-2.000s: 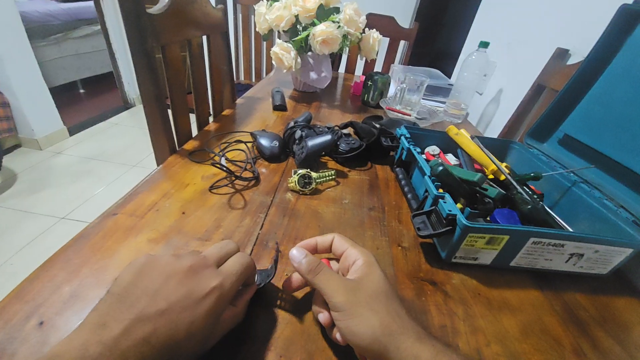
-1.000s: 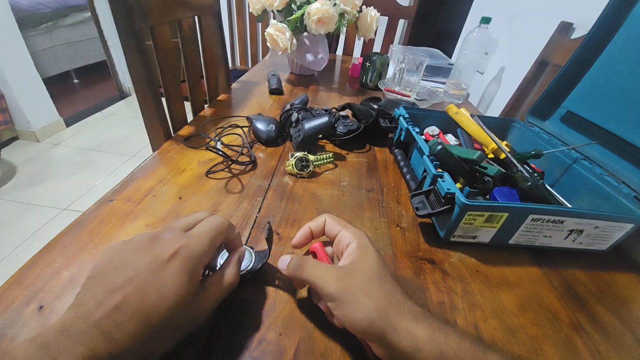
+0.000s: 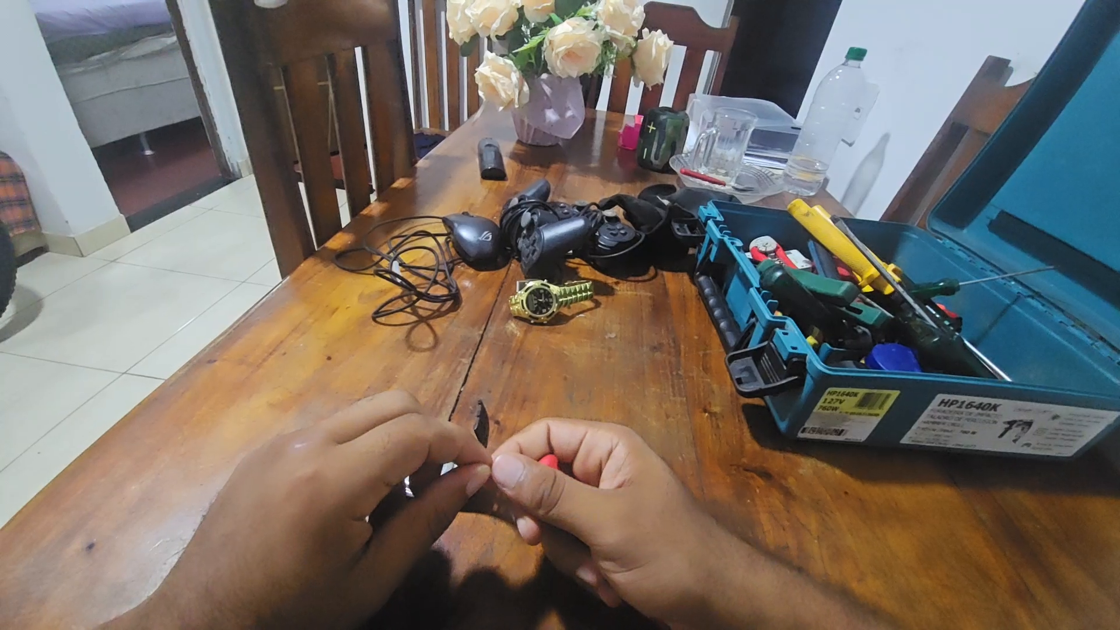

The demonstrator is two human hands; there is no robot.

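Observation:
My left hand (image 3: 350, 499) is curled around a wristwatch, mostly hidden behind the fingers; the tip of its dark strap (image 3: 481, 423) shows above them. The thumb and index finger of my right hand (image 3: 604, 507) meet the left fingertips, and whatever is pinched there is too small to tell. A tool with a red handle (image 3: 549, 461) lies in my right palm, its end showing behind the thumb. Beyond both hands, a gold-coloured wristwatch (image 3: 541, 302) rests on the wooden table (image 3: 612, 367).
A teal toolbox (image 3: 840, 376) with pliers and screwdrivers stands open at right. Behind the gold watch are a computer mouse (image 3: 477, 241) with coiled cable and a black game controller (image 3: 556, 241). Further back stand a flower vase (image 3: 549, 109), a glass mug (image 3: 724, 144) and a plastic bottle (image 3: 818, 127).
My hands have come together at the fingertips; one second ago they were apart. The watch face and strap, plainer to see then, are now mostly covered by my left fingers.

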